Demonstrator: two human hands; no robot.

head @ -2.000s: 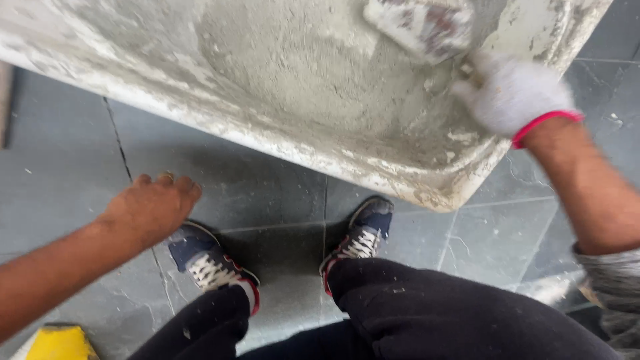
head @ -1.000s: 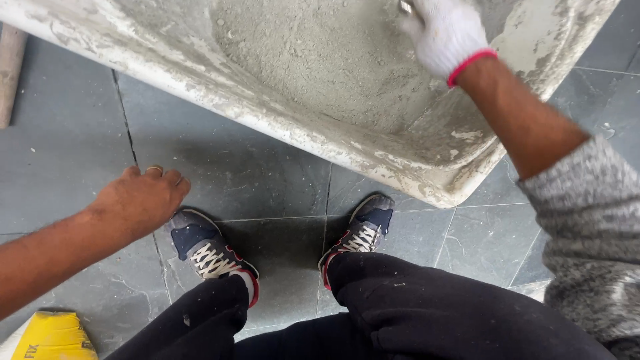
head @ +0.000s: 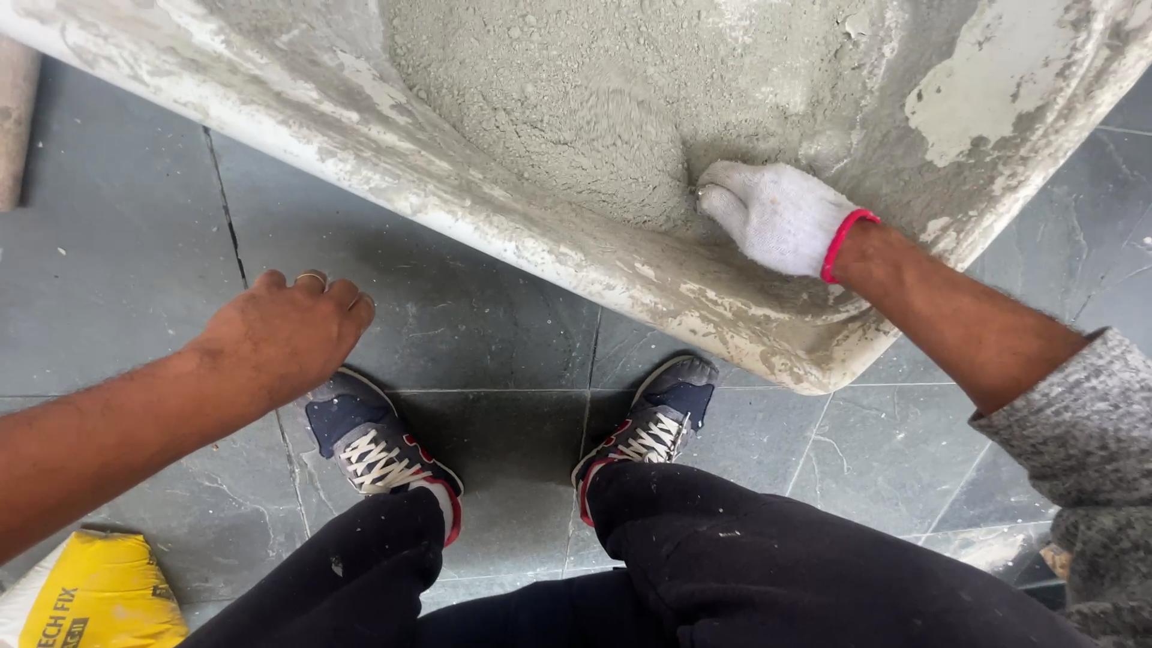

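Observation:
My right hand [head: 778, 216], in a white knit glove with a red cuff, is down in the tub [head: 540, 261], its fingers curled at the grey powdery mortar mix [head: 585, 108]. A small bit of metal shows at the fingertips; the tool it may belong to is hidden in the mix. The tub has a pale rim crusted with dried mortar. My left hand [head: 292, 324] is bare, with a ring on one finger, and hangs over the floor before the tub, fingers loosely curled, holding nothing visible.
Both my feet, in blue and grey sneakers [head: 373, 441], stand on dark slate-like floor tiles [head: 486, 315] near the tub's corner. A yellow bag [head: 108, 585] with writing lies at the lower left. Part of a cylindrical object [head: 13, 126] shows at the upper left.
My right hand has moved from the tub's far part down toward its near corner. A mortar-coated flat tool seen with it two seconds ago is now out of sight. My left hand has barely moved.

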